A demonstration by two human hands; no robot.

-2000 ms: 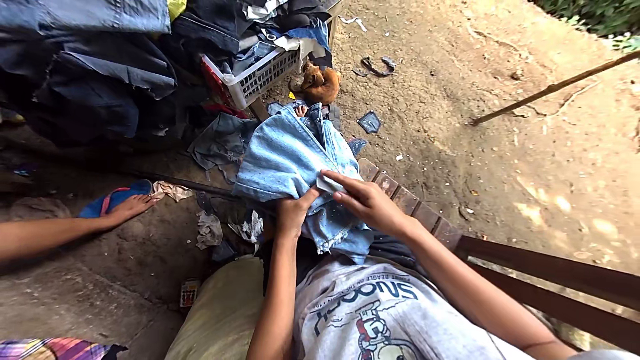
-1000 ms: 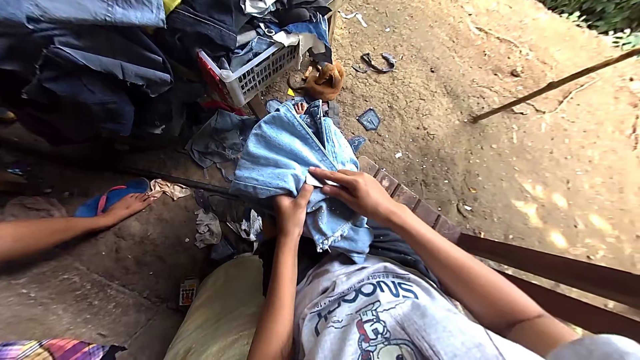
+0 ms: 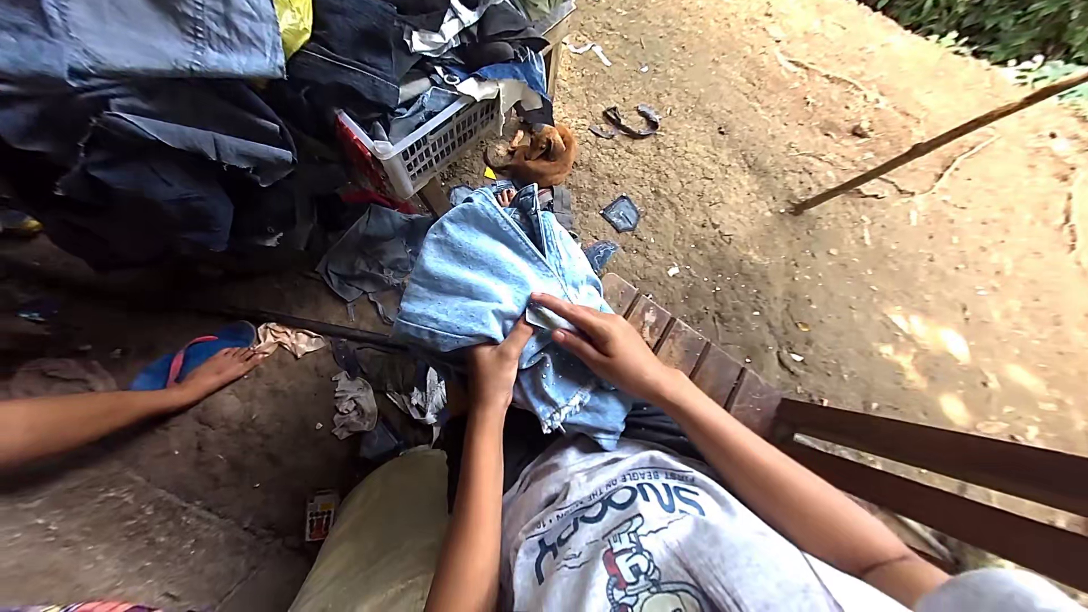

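Observation:
Light blue denim jeans fabric point(image 3: 476, 272) lies bunched over my lap, with a frayed edge near my body. My left hand point(image 3: 497, 361) grips a fold of it between thumb and fingers. Just to the right, my right hand point(image 3: 599, 340) holds a small whitish piece point(image 3: 548, 318) against the denim; whether this is a blade, a tag or the cloth's pale underside, I cannot tell. The fingertips of both hands are close together at the fold.
A plastic crate point(image 3: 442, 144) heaped with denim scraps stands ahead, beside a curled brown dog point(image 3: 544, 156). Dark jeans point(image 3: 161, 170) are piled at the left. Another person's foot rests on a blue flip-flop point(image 3: 157, 374). I sit on a wooden slatted bench point(image 3: 680, 344). A stick point(image 3: 935, 144) slants at the right.
The dog's head and body have shifted a little. Both my hands stay at about the same fold of the denim.

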